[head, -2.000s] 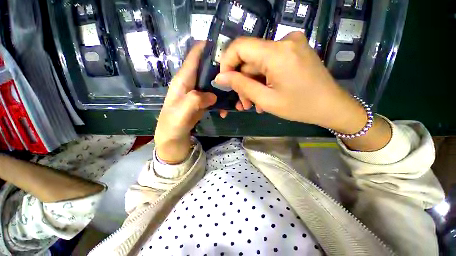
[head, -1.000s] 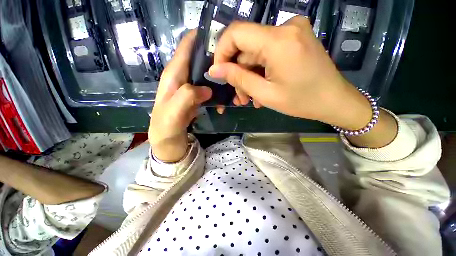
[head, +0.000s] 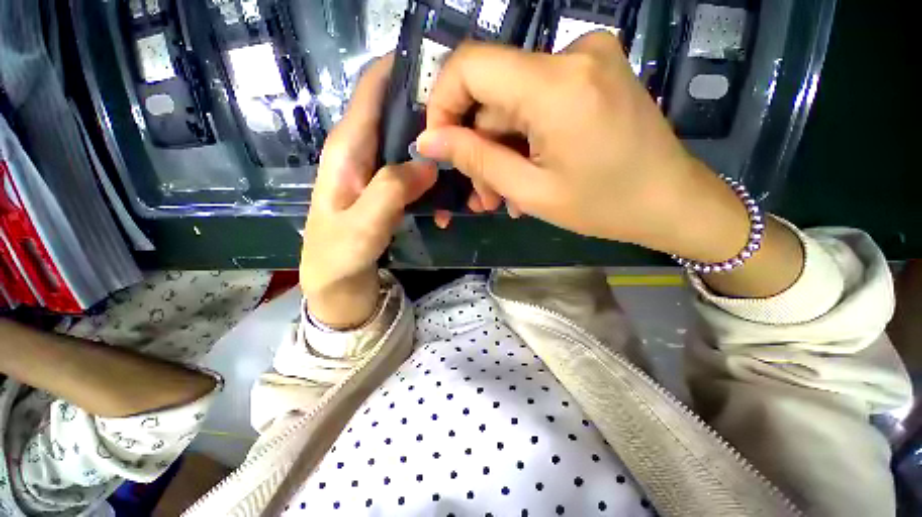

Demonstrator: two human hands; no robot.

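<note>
My left hand [head: 354, 197] grips a black housing [head: 402, 113] by its edge and near end, above the front of the clear tray. The housing has small light windows at its far end and a silver-white rectangle mid-body. My right hand [head: 546, 136] is over the housing, thumb and forefinger pinched on a small pale oval sticker [head: 416, 149] at the housing's near part. Only the sticker's edge shows; whether it touches the housing cannot be told. The fingers hide much of the housing.
The clear blister tray [head: 253, 201] holds several black housings, some with pale ovals [head: 707, 87]. Red frames [head: 30, 237] and layered grey-white sheets [head: 76, 151] lie at the left. Another person's forearm [head: 96, 372] is at the lower left. The dark green bench edge [head: 233, 242] runs in front.
The housing and both hands have shifted slightly left and away from me. My left thumb now lies closer to my right fingertips, and less of the oval sticker shows.
</note>
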